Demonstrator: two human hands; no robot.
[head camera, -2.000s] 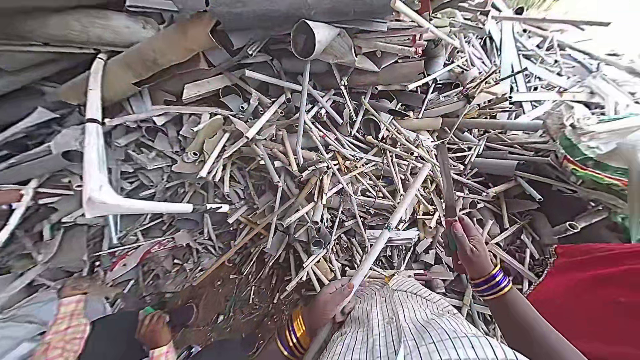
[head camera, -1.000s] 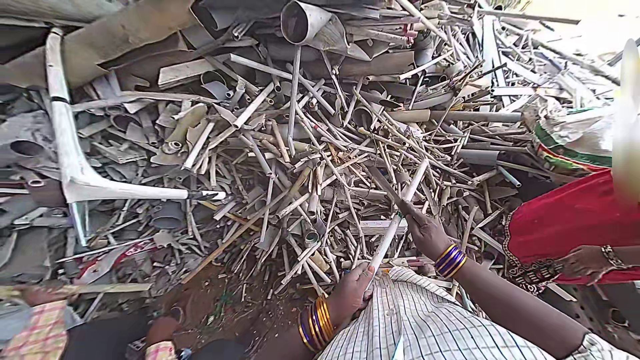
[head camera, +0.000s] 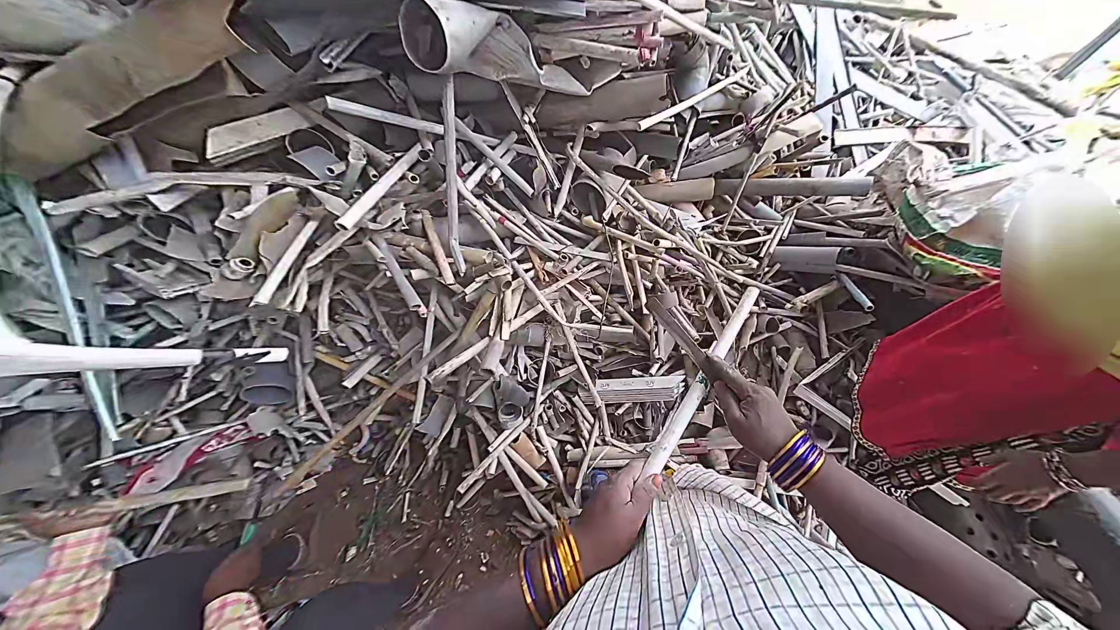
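My left hand (head camera: 619, 516) grips the lower end of a pale plastic pipe (head camera: 691, 409) that slants up to the right, close to the striped cloth over my lap. My right hand (head camera: 751, 413) is closed on the handle end of a long flat knife-like blade (head camera: 678, 328), which points up and left and crosses the pipe near its middle. The blade lies against or just above the pipe; which of the two cannot be told. Bangles circle both wrists. The fingers of my right hand partly hide the tool's handle.
A heap of scrap pipes and sticks (head camera: 542, 289) fills the ground ahead. A wide cut pipe (head camera: 437, 39) lies on top at the back. A co-worker in red (head camera: 980, 376) is at the right, another in checked sleeves at lower left. A white pole (head camera: 131, 357) juts in from the left.
My right hand has come down from an upright hold of the blade to the pipe, where it now tilts across it. My left hand keeps its hold on the pipe.
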